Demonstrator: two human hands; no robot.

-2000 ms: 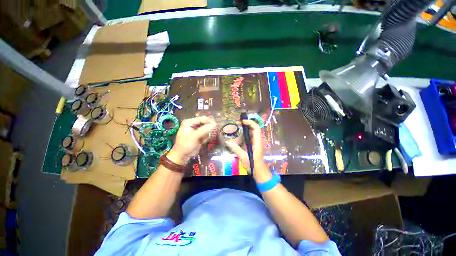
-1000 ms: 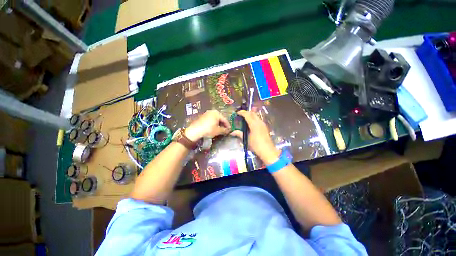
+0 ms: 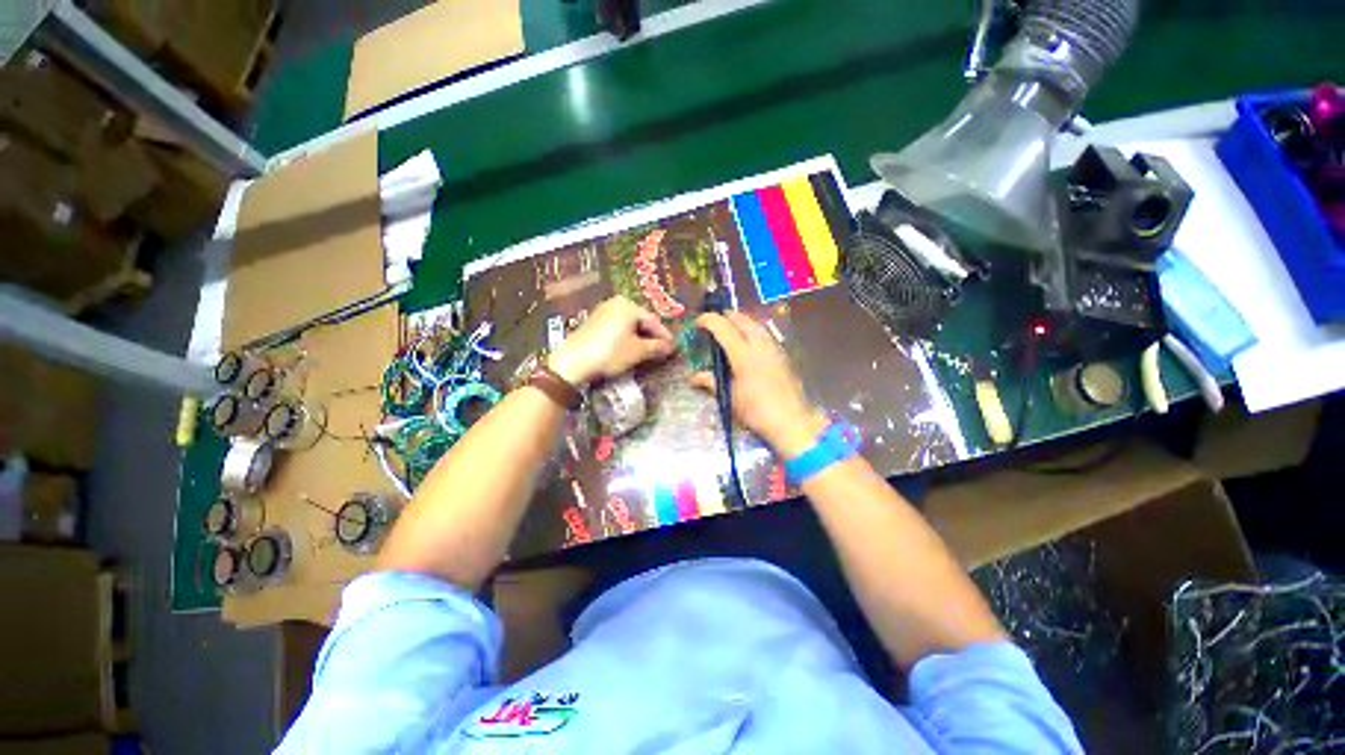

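Observation:
My left hand (image 3: 623,341) has its fingertips closed at the left edge of a green ring circuit board (image 3: 692,348); the fingers hide much of it. My right hand (image 3: 755,376) holds a black soldering iron (image 3: 723,387) upright in the view, its thumb side beside the ring. A round coil-like part (image 3: 618,404) lies on the glossy printed sheet (image 3: 546,303) just below my left hand. The iron's tip and any solder wire are too small to tell.
Green rings with wires (image 3: 447,398) lie left of my left arm. Round parts (image 3: 292,425) stand on cardboard (image 3: 336,354) further left. A clear fume funnel (image 3: 974,162), black soldering station (image 3: 1099,303), yellow-handled tool (image 3: 993,413) and blue tray (image 3: 1280,199) are at right.
The hands have come together over a green ring, which lay by the right hand before. The round part, earlier between the hands, now lies below my left hand. The view has turned.

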